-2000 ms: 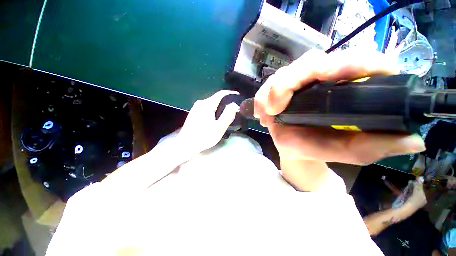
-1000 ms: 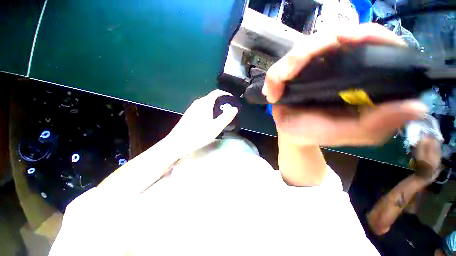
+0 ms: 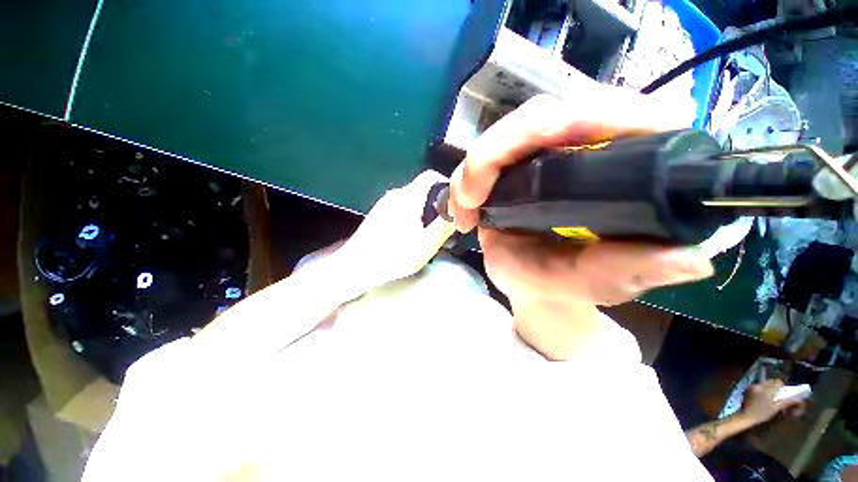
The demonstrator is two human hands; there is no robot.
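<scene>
My right hand (image 3: 564,268) is shut around the thick black electric screwdriver (image 3: 602,193) with yellow labels, which lies nearly level and points left. My left hand (image 3: 395,226) holds a small round black housing (image 3: 433,203) at the bench edge. The driver's front end meets the housing; the tip and any screw are hidden by my right fingers. The pale grey screw feeder (image 3: 527,61) stands just beyond my hands, partly covered by them.
The green bench top (image 3: 254,85) spans the upper left. A carton (image 3: 42,362) of black housings is at the lower left. A blue tray (image 3: 701,33) holds small white parts behind the feeder. A black cable crosses the upper right. Another person's hand (image 3: 767,400) is at the lower right.
Since one second ago, the screwdriver has moved left and down from beside the feeder front onto the housing. The other person's arm at the right has moved down.
</scene>
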